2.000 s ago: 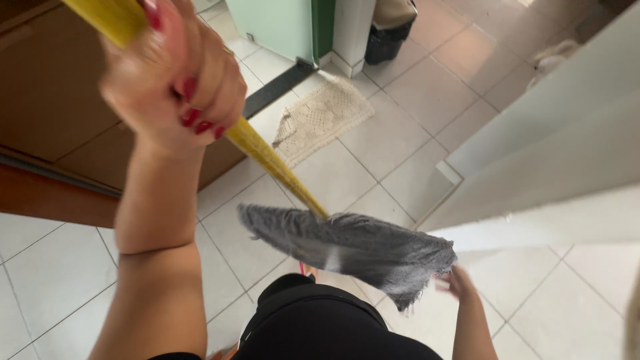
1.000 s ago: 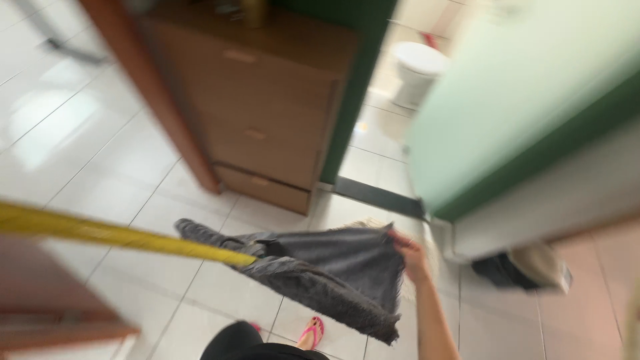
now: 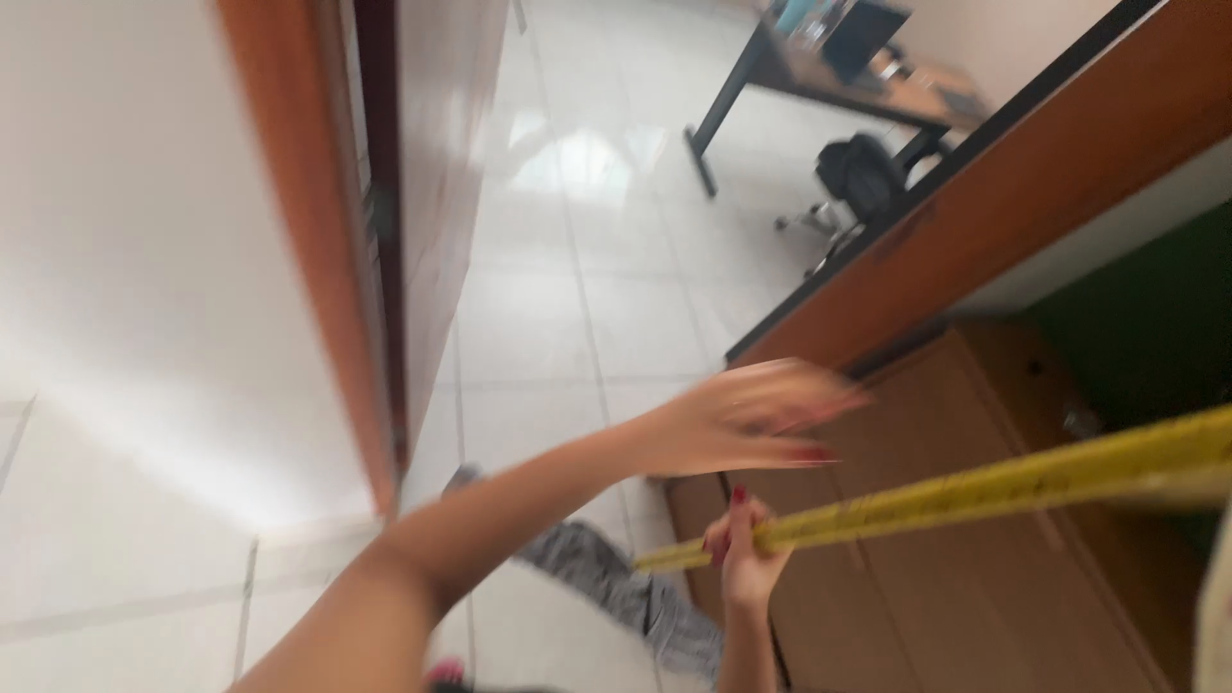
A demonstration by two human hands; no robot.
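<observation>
A yellow pole (image 3: 943, 500) slants from the right edge down toward the floor. At its lower end a grey cloth (image 3: 606, 577) lies on the tiles, partly hidden behind my left forearm. My right hand (image 3: 746, 544) is closed around the pole a short way above the cloth. Blurred by motion, my left hand (image 3: 760, 414) is in the air above the pole, off it, with its fingers apart and nothing in them. A bit of pink footwear (image 3: 446, 671) shows at the bottom edge.
A brown cabinet (image 3: 866, 587) stands close on the right, beside a wooden door frame (image 3: 962, 212). Another wooden frame (image 3: 318, 241) rises at the left. Beyond the doorway, a desk (image 3: 837, 82) and a black office chair (image 3: 857, 178) stand on the tiled floor.
The view has swung strongly toward the doorway with the desk. My right hand has left the cloth's edge and now holds the pole. My left hand, around the pole two seconds ago, is now off it.
</observation>
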